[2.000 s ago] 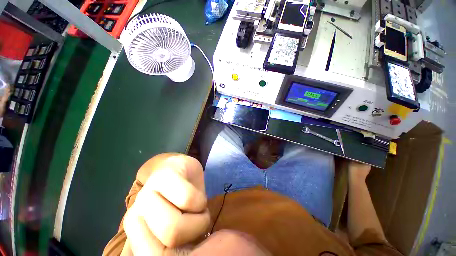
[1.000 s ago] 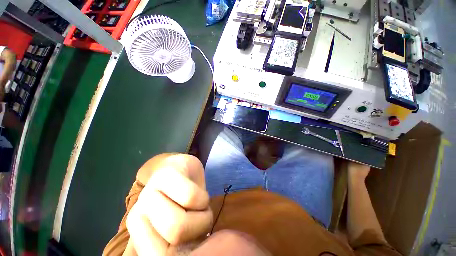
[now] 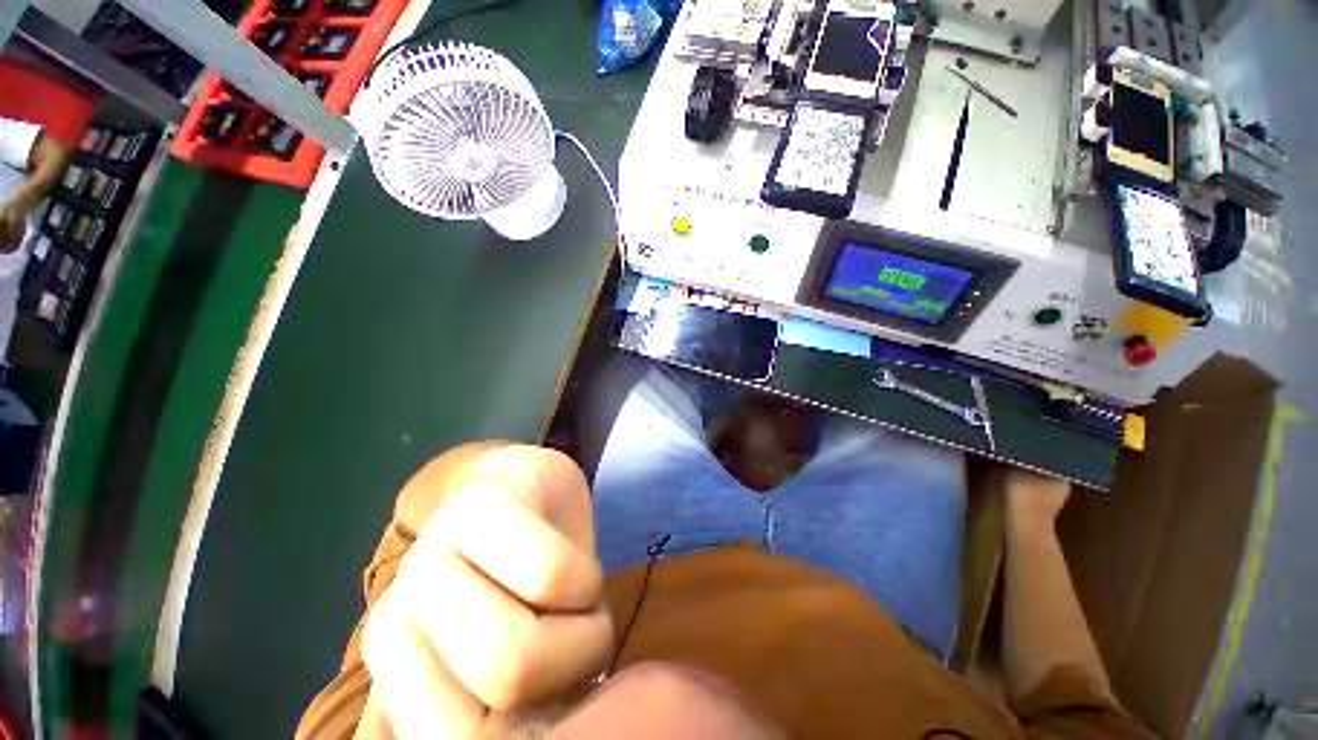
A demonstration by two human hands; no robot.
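Observation:
My left hand (image 3: 484, 578) is large at the bottom left, close to the camera, its fingers curled into a fist; nothing shows in it. My right hand (image 3: 1035, 495) is mostly hidden under the shelf's right end, with only the wrist side showing. In front, one display unit (image 3: 820, 152) lies in the left fixture of the white press machine (image 3: 708, 195), with its other part (image 3: 849, 52) above it. A second display unit (image 3: 1158, 239) lies at the right fixture, its upper part (image 3: 1140, 123) in the holder.
A white fan (image 3: 466, 152) stands on the green bench (image 3: 376, 347). The red tray (image 3: 296, 166) is behind it. The dark shelf (image 3: 838, 379) holds a smartphone (image 3: 697, 336) and wrench (image 3: 925, 395). A cardboard box (image 3: 1192, 506) is at right. Another person's arm (image 3: 32, 185) shows far left.
The red tray has moved down and closer along the left line. The other person's arm at far left has come further into view. My hands look unmoved.

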